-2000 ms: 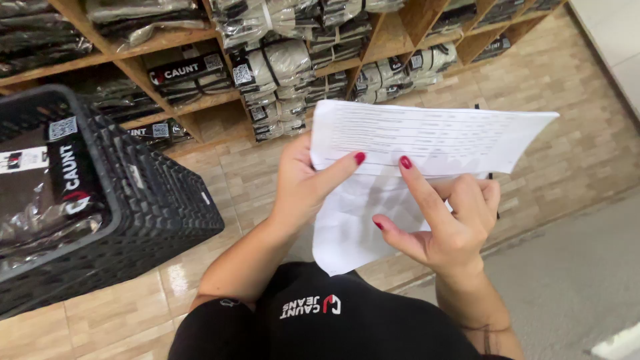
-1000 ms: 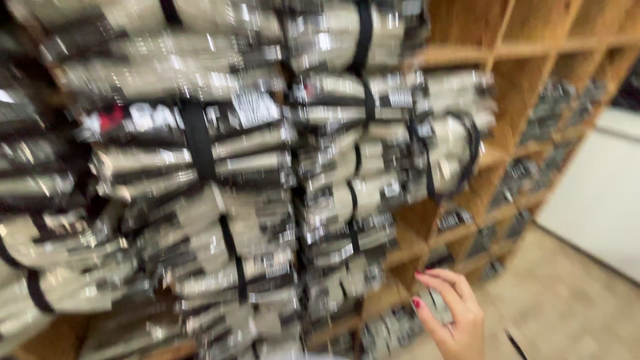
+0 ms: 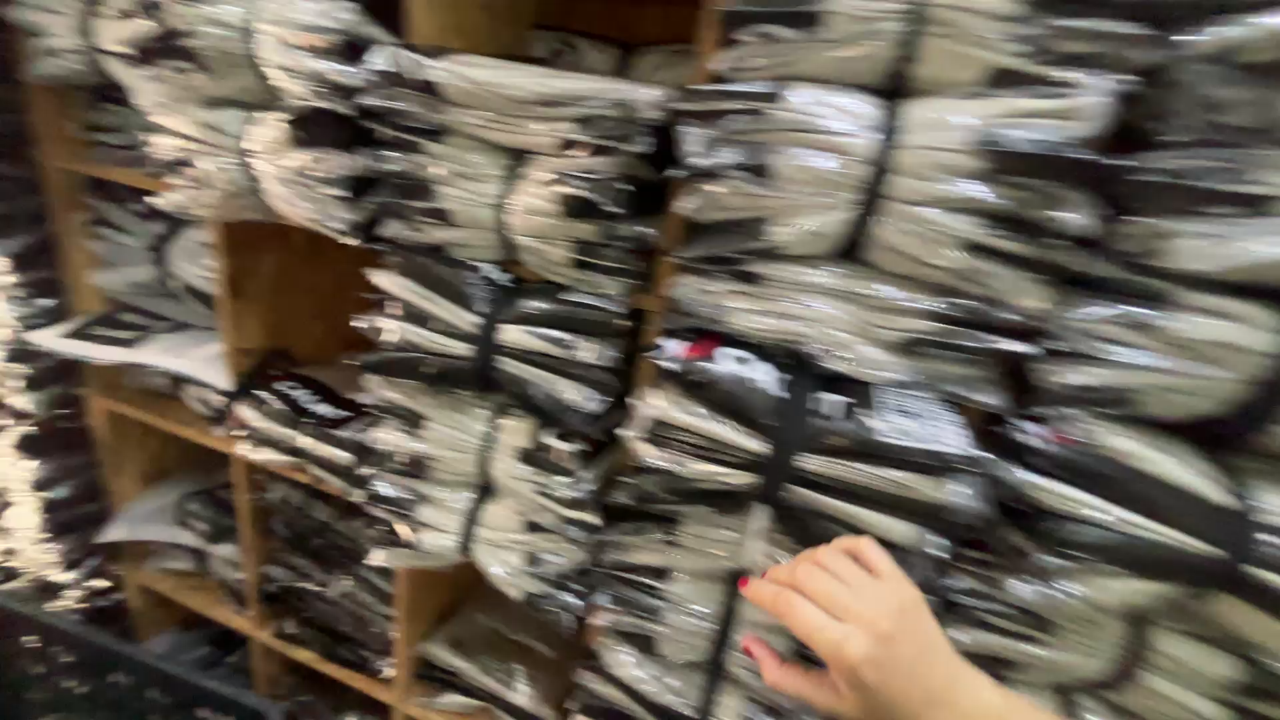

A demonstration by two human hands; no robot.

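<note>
My right hand [image 3: 850,625] is at the lower right, its fingers apart and pointing left, with nothing seen in it. It is in front of stacks of plastic-wrapped folded garments [image 3: 700,550] bound with black straps; blur hides whether the fingertips touch them. Just above the hand is a dark wrapped bundle [image 3: 840,400] with a white label and a black strap [image 3: 785,430]. More wrapped bundles [image 3: 560,210] rise above and to the left. My left hand is out of view, and so are the paper sheets.
Wooden cubbyhole shelving [image 3: 240,480] fills the left side, with wrapped garments in several compartments. A compartment [image 3: 295,290] shows its bare wooden back. The edge of a dark basket [image 3: 110,650] is at the lower left. Bundles jut out past the shelf fronts.
The view has swung from the papers and floor to the shelves. Both hands were on the paper sheets two seconds ago; now only the right hand shows, in front of the bundles.
</note>
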